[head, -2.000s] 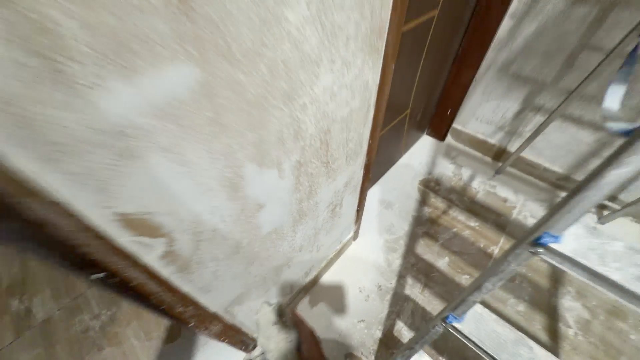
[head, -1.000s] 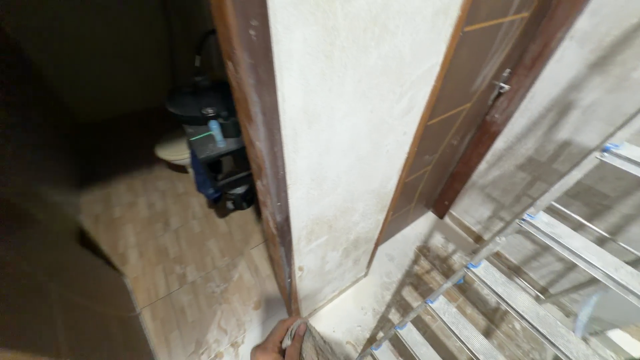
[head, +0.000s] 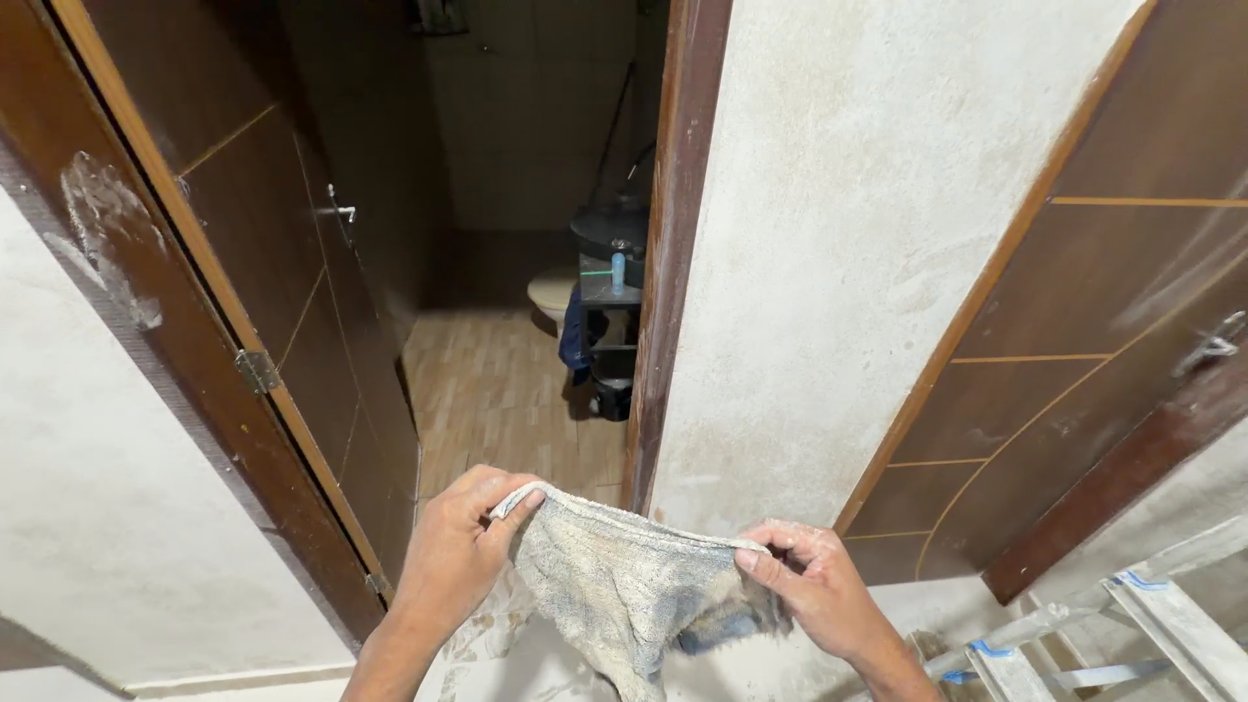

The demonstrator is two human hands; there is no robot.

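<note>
A dirty grey cloth point(head: 624, 585) with blue patches hangs between my two hands, stretched along its top edge. My left hand point(head: 478, 526) pinches one upper corner between thumb and fingers. At the other end, my right hand point(head: 804, 580) grips the opposite corner, with whitish residue on its fingers. Behind the cloth rises the brown wooden door frame point(head: 682, 244), beside a pale plastered wall point(head: 819, 253). The cloth's lower part runs out of view at the bottom.
An open brown door point(head: 263, 253) stands at left, its frame point(head: 166, 292) smeared white. Through the doorway are a toilet point(head: 554, 292) and a dark shelf unit point(head: 612, 292). A closed brown door point(head: 1092, 292) is at right, above an aluminium ladder point(head: 1033, 624) with blue parts.
One second ago a hand held the cloth bunched at the bottom edge; now both hands hold it spread out by its corners. The view has swung left toward the open doorway.
</note>
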